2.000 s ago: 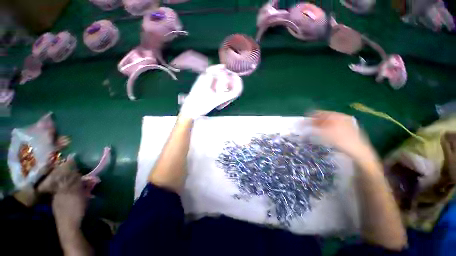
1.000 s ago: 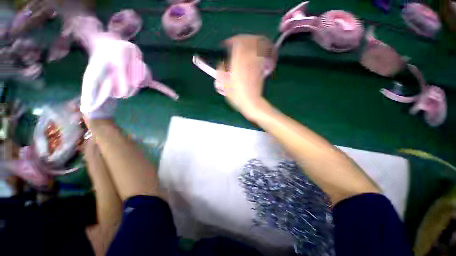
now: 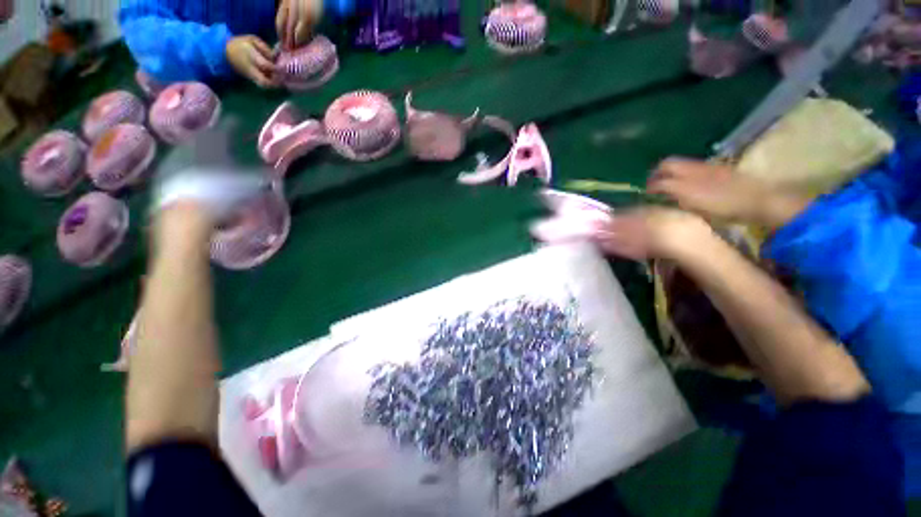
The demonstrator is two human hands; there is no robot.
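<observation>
My left hand [image 3: 202, 182], in a blurred white glove, is at the upper left over a pink fan head [image 3: 250, 230]; whether it grips it is unclear. My bare right hand [image 3: 651, 234] is right of centre, its fingertips on a blurred pale pink fan part [image 3: 574, 218] just above the paper's top edge. A pile of silvery wire pieces [image 3: 495, 379] lies on the white paper sheet [image 3: 641, 389]. A blurred pink base part with a curved arm [image 3: 278, 424] lies on the paper's left end.
Fan heads [image 3: 119, 157] are grouped at upper left. More pink parts [image 3: 439, 133] lie beyond the paper. Another person's hand [image 3: 707, 190] in a blue sleeve is beside mine, by an open sack [image 3: 702, 318] and grey metal bar [image 3: 798, 76]. Another worker's hands [image 3: 252, 59] handle a fan.
The view has turned. A pink part now lies on the paper's left end. My right hand has moved right, from the belt to near the sack. My left hand is now over a fan head.
</observation>
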